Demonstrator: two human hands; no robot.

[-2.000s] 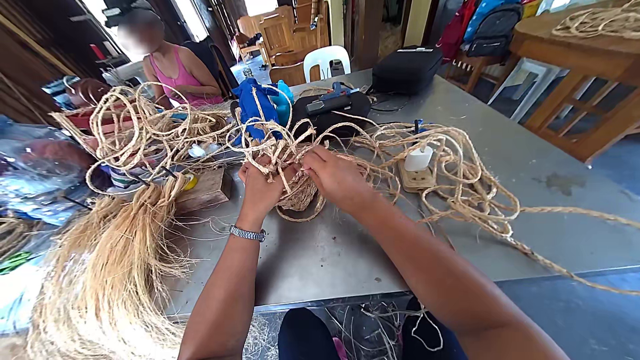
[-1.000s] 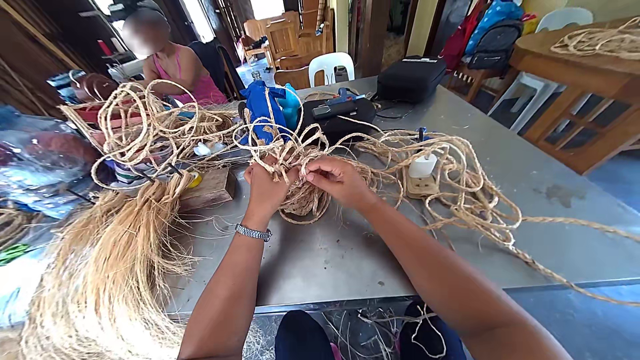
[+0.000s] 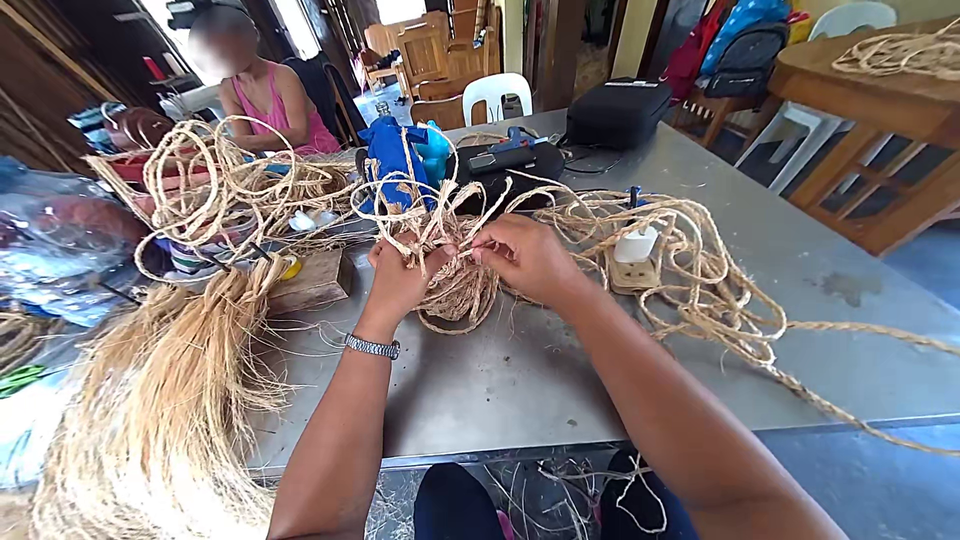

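Observation:
A bundle of braided natural-fibre cord (image 3: 459, 292) rests on the grey table (image 3: 510, 382) in front of me, with loose ends and loops standing up from its top. My left hand (image 3: 405, 274) grips the left side of these ends, its thumb pointing inward. Close beside it, my right hand (image 3: 525, 255) pinches a thin strand between thumb and fingertips. The cords partly hide the fingers of my left hand. To the left hangs a thick hank of loose pale fibre (image 3: 172, 375), spilling over the table's edge.
Tangled rope (image 3: 697, 262) lies at right around a socket block (image 3: 634, 274) with a white plug. More cord loops (image 3: 225, 187) are piled at left, near a wooden block (image 3: 311, 281). Behind stand a blue cloth item (image 3: 394, 161), a glue gun (image 3: 517, 142) and a black case (image 3: 619, 112). A person sits back left.
Both hands stay at the top of the cord bundle. The fingers of my right hand have shifted slightly among the strands. The seated person's posture has changed a little.

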